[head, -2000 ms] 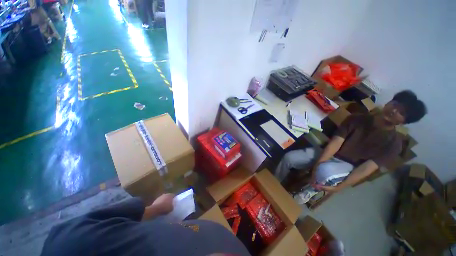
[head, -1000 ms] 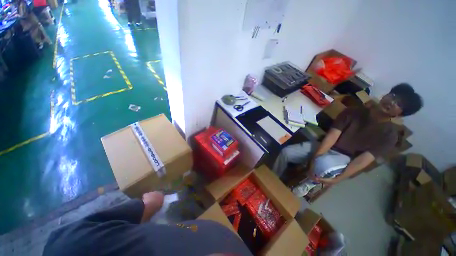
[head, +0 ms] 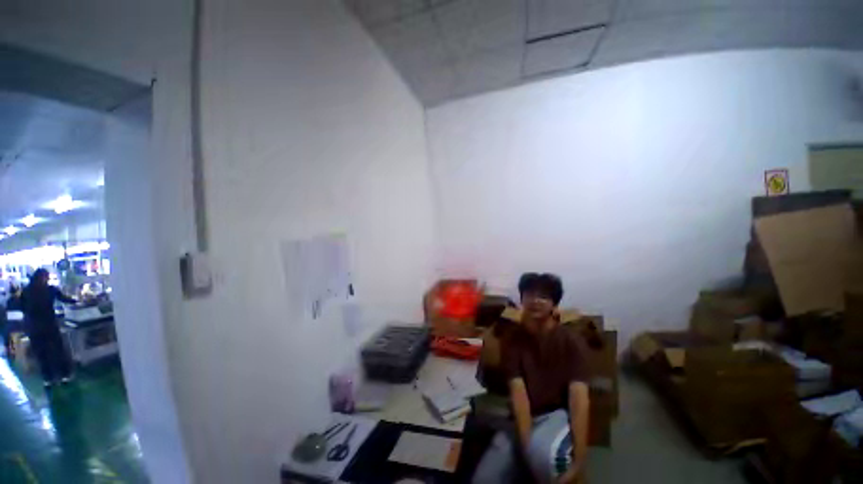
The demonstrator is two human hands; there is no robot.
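Note:
Neither of my hands is in the picture. Nearest in front of me is a desk with a white top (head: 402, 401), at the bottom centre. Scissors (head: 342, 442) with dark handles lie at its near left corner, beside a round greenish thing (head: 308, 447). A white sheet (head: 426, 451) lies on a flat dark panel (head: 374, 455). An open notebook or papers (head: 449, 395) lie further back. A dark grey stack of trays or parts (head: 396, 353) stands against the wall, with a red pack (head: 455, 348) behind it.
A person (head: 546, 378) in a brown shirt sits right of the desk. An open carton with red plastic (head: 457, 301) is behind. Open cartons (head: 738, 396) and stacked cartons (head: 809, 255) stand at right. Another person (head: 44, 324) stands beyond the doorway at left.
The view has swung up and to the right. My hand with the white paper, the taped carton and the open carton of red packs have left the picture. The ceiling and right-hand cartons now show.

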